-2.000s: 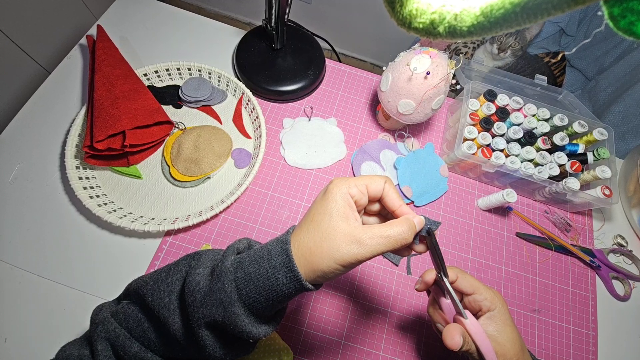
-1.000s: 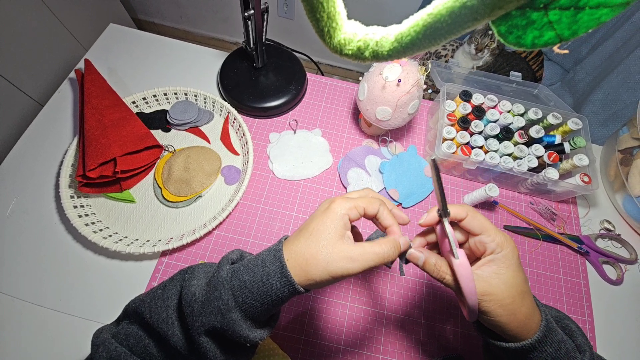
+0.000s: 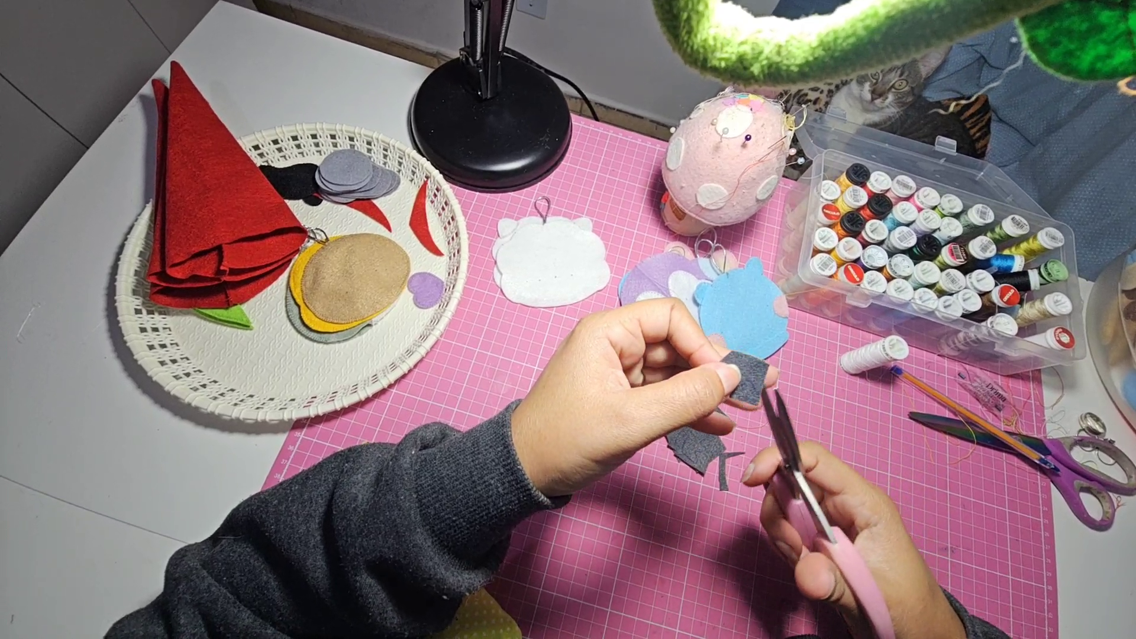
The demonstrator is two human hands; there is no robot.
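Note:
My left hand (image 3: 621, 386) pinches a small dark grey felt piece (image 3: 747, 378) between thumb and forefinger, over a pink cutting mat (image 3: 568, 559). My right hand (image 3: 852, 524) holds pink-handled scissors (image 3: 848, 568), their blades slightly apart and pointing up beside the lower right edge of the felt. Dark grey felt scraps (image 3: 696, 449) show beneath my left hand. Beyond it lie a light blue felt animal-head shape (image 3: 744, 311), overlapping a purple felt shape (image 3: 652, 282), and a white felt head shape (image 3: 550, 264) with a hanging loop.
At left, a white woven tray (image 3: 266, 404) holds folded red felt (image 3: 213, 213) and cut shapes. A mushroom pincushion (image 3: 728, 160), a thread box (image 3: 932, 257), a loose spool (image 3: 874, 354), a pen (image 3: 972, 415) and purple-handled scissors (image 3: 1056, 457) lie around. A black lamp base (image 3: 491, 124) and a cat (image 3: 896, 93) are behind.
The pink scissors have turned from nearly upright beside my left hand to slanting at the felt's edge. My right hand has moved lower, and the grey felt piece now shows flat in my left fingers.

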